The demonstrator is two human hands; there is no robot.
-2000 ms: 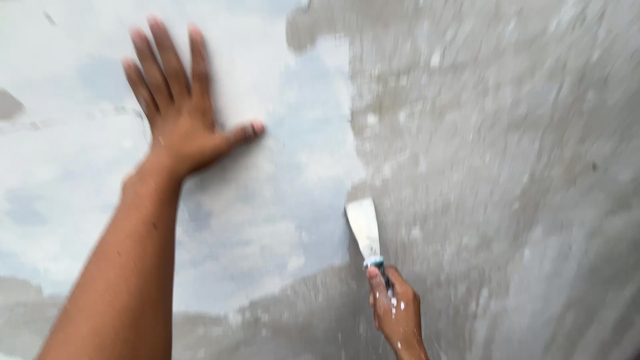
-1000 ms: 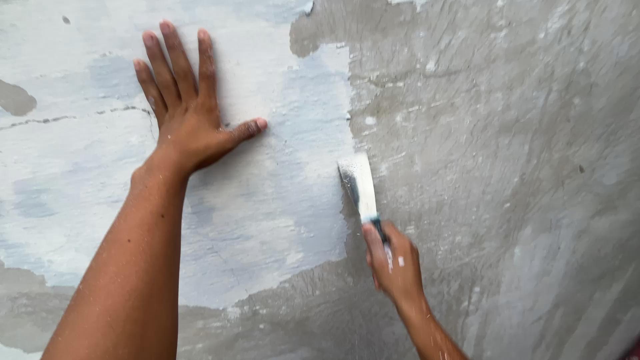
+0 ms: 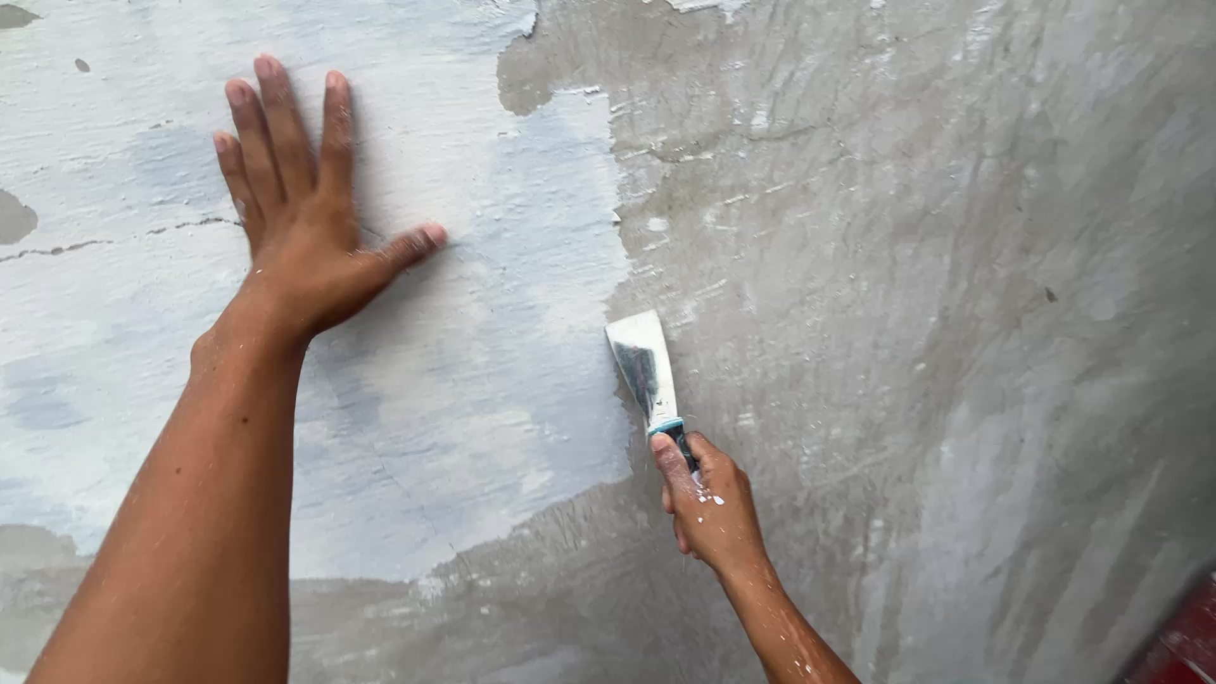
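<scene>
My left hand lies flat with fingers spread on the pale white and bluish paint of a wall. Nothing is in it. In my right hand is a putty knife, gripped by its dark handle with a blue-green collar. Its metal blade, smeared with white and dark residue, points up at the ragged right edge of the paint, by the bare grey wall surface. White flecks dot my right hand and both forearms.
A thin crack runs across the paint left of my left hand. Grey bare patches show at the left edge. Paint curls at a ragged edge near the top. A blurred red object is in the lower right corner.
My left hand stays on the wall in the same pose. The putty knife has moved a little along the paint's right edge between the frames, still in my right hand.
</scene>
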